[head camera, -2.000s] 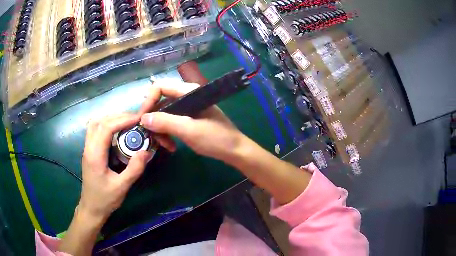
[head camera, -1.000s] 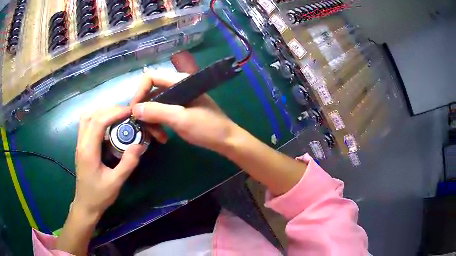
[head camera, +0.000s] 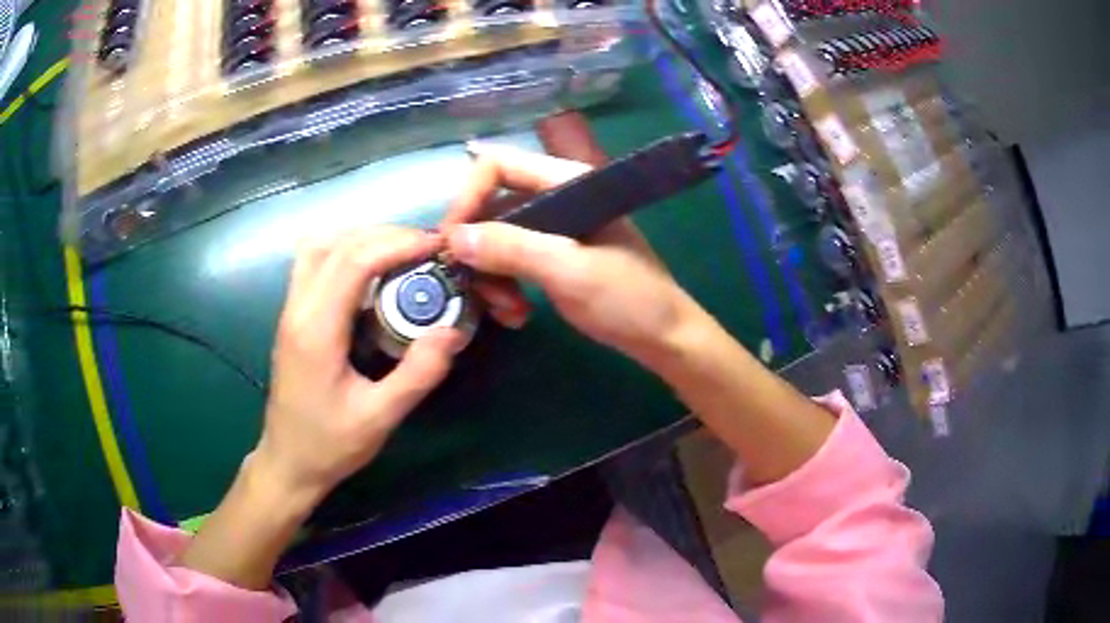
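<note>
A small round speaker driver (head camera: 421, 297) with a silver rim and blue-grey centre sits face up on the round fixture (head camera: 387, 338). My left hand (head camera: 347, 353) curls around the fixture and driver from the left, thumb and fingers at the rim. My right hand (head camera: 584, 274) holds the thick black test probe (head camera: 615, 189) like a pen. Its fingertips meet my left fingers at the driver's upper right edge. The probe's tip is hidden by the fingers.
A stacked blister tray (head camera: 183, 122) with rows of dark drivers lies ahead. A side tray stack (head camera: 962, 243) stands at right. The red and black probe cable (head camera: 727, 116) runs up. A reddish-brown block (head camera: 570, 136) and a thin black cord (head camera: 183, 331) lie on the mat.
The whole view has shifted, so hands, fixture and trays appear further right. Both hands keep the same hold, and the driver stays on the fixture.
</note>
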